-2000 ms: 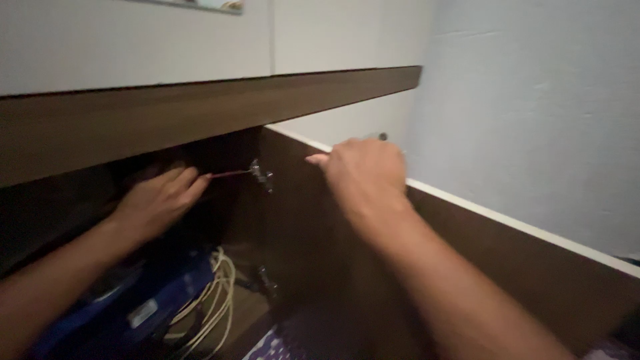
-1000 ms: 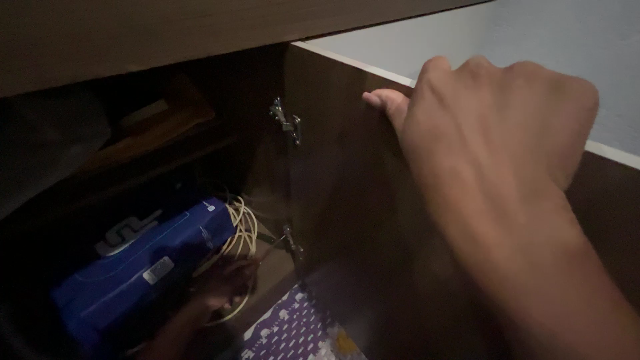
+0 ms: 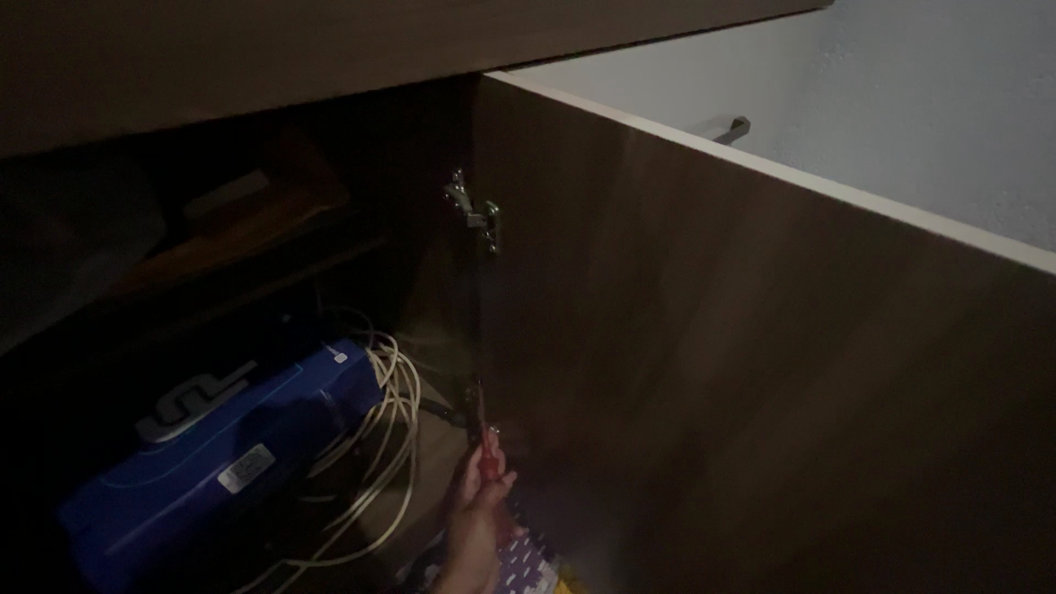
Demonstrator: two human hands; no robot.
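Low in the cabinet, my left hand [image 3: 478, 520] is closed around the red handle of a screwdriver [image 3: 488, 464]. Its shaft points up along the hinge side, at the lower hinge, which is mostly hidden in shadow and behind the hand. Whether the tip sits in a screw I cannot tell. Above it, the upper metal hinge [image 3: 474, 214] joins the dark cabinet side to the open wooden door [image 3: 742, 346]. My right hand is out of view.
Left of the hand lie a blue box [image 3: 289, 412] and a loose coil of pale cable [image 3: 408, 445]. Purple patterned material [image 3: 528, 561] is beneath the hand. A shelf [image 3: 305, 268] with an orange-brown item crosses the cabinet. A handle [image 3: 733, 130] shows beyond the door's pale edge.
My left hand has gone from the upper hinge down to the lower one with the screwdriver. My right hand, earlier at the door's top edge, has left the view.
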